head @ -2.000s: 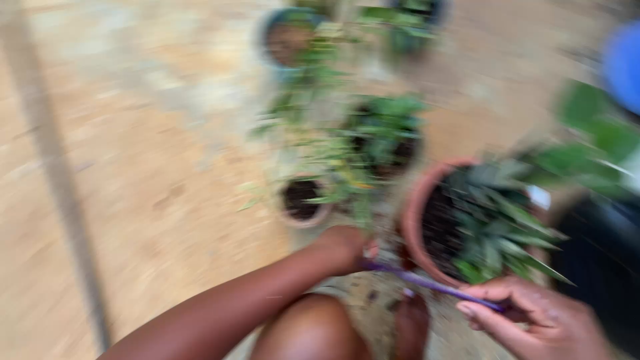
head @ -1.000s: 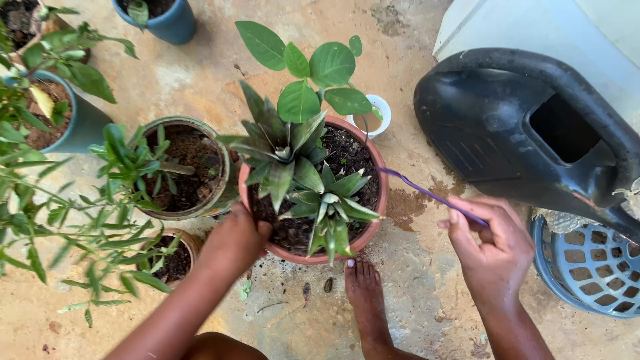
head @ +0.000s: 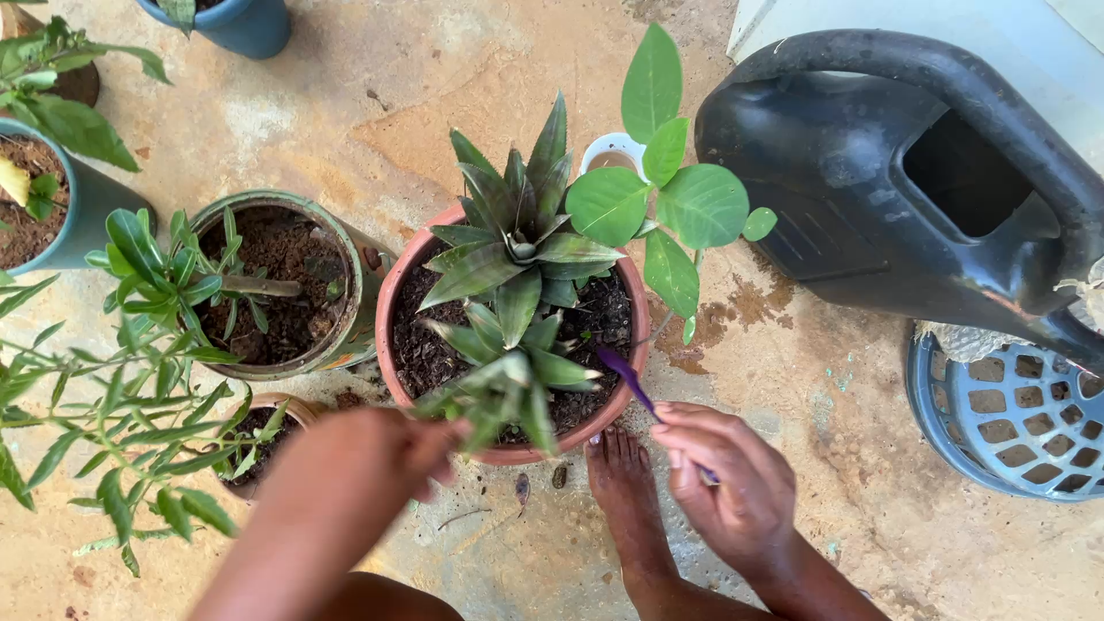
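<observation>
A terracotta-coloured round pot point(head: 386, 321) holds dark soil and spiky rosette plants point(head: 517, 250). My right hand point(head: 729, 479) grips a thin purple tool point(head: 634, 379), its wider tip over the soil at the pot's right side. My left hand point(head: 388, 457), blurred, is at the pot's lower left rim, its fingertips at the leaf tips of the lower rosette; whether they pinch a leaf cannot be told. A broad-leaved green stem point(head: 699, 207) leans out over the pot's right rim.
A black plastic watering can point(head: 828, 190) and a blue plastic basket point(head: 992, 414) lie at the right. Behind the pot is a small white cup point(head: 614, 153) of brownish liquid. Several potted plants, one in a greenish container point(head: 349, 285), stand at the left. My bare foot point(head: 625, 500) is near the pot.
Since a second ago, my left hand has left the pot's left rim for the lower rosette's leaves. The purple tool's tip has moved over the soil. The view swung considerably after the oldest frame.
</observation>
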